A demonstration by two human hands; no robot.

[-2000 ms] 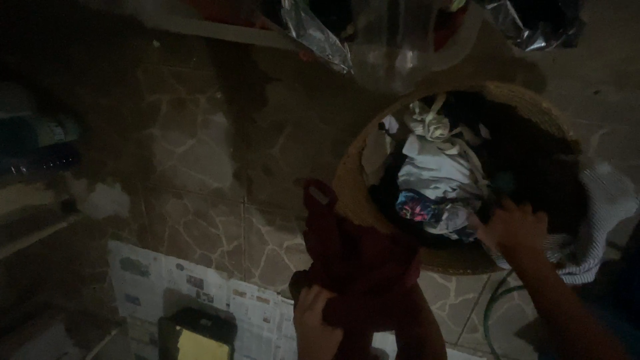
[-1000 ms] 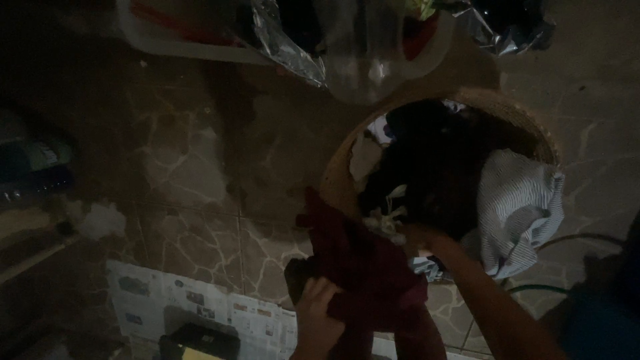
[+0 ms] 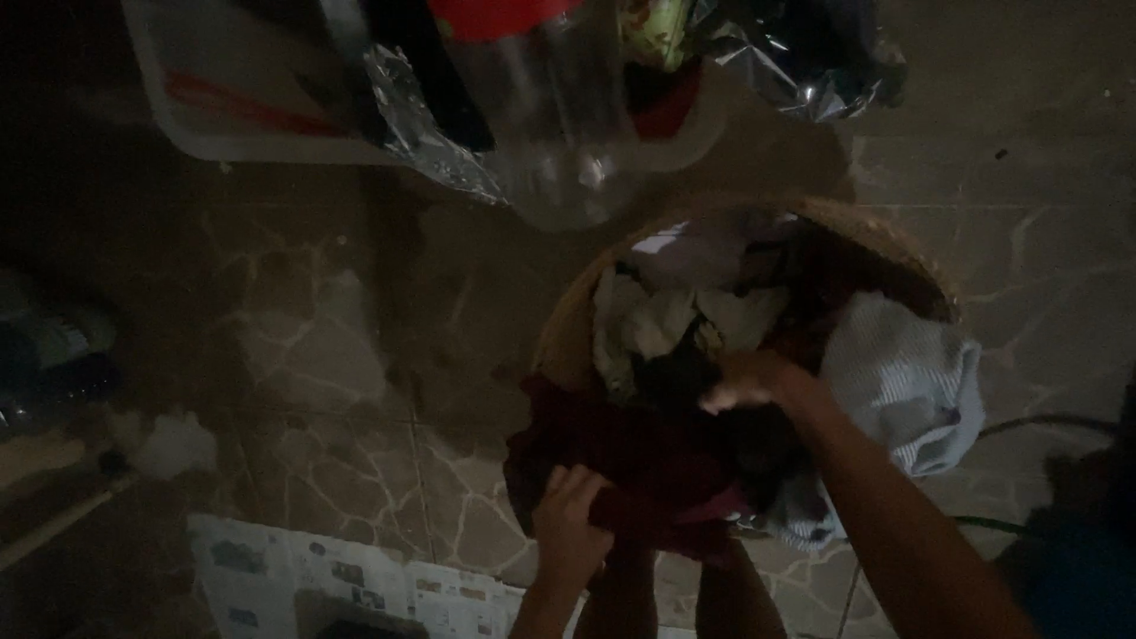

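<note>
A round woven basket [image 3: 568,311] full of clothes stands on the floor right of centre. At its near left edge my left hand [image 3: 572,515] is shut on a dark red garment [image 3: 639,453], which hangs over the rim. My right hand [image 3: 750,382] reaches inside and touches dark cloth [image 3: 679,377]; the dim light hides whether its fingers grip it. Beyond it lie pale beige cloth [image 3: 657,319] and a greyish cloth. A striped light garment [image 3: 905,382] drapes over the right rim.
A clear plastic bin [image 3: 266,151] with bags and a clear container [image 3: 568,177] stands at the top. Newspaper sheets [image 3: 355,577] lie on the tiled floor near the bottom. A green hose [image 3: 994,525] runs at the right. Bottles [image 3: 53,355] are at the far left.
The red garment has moved to the basket's near left rim with my left hand. The white and patterned clothes on top two seconds ago are out of sight; beige cloth now shows.
</note>
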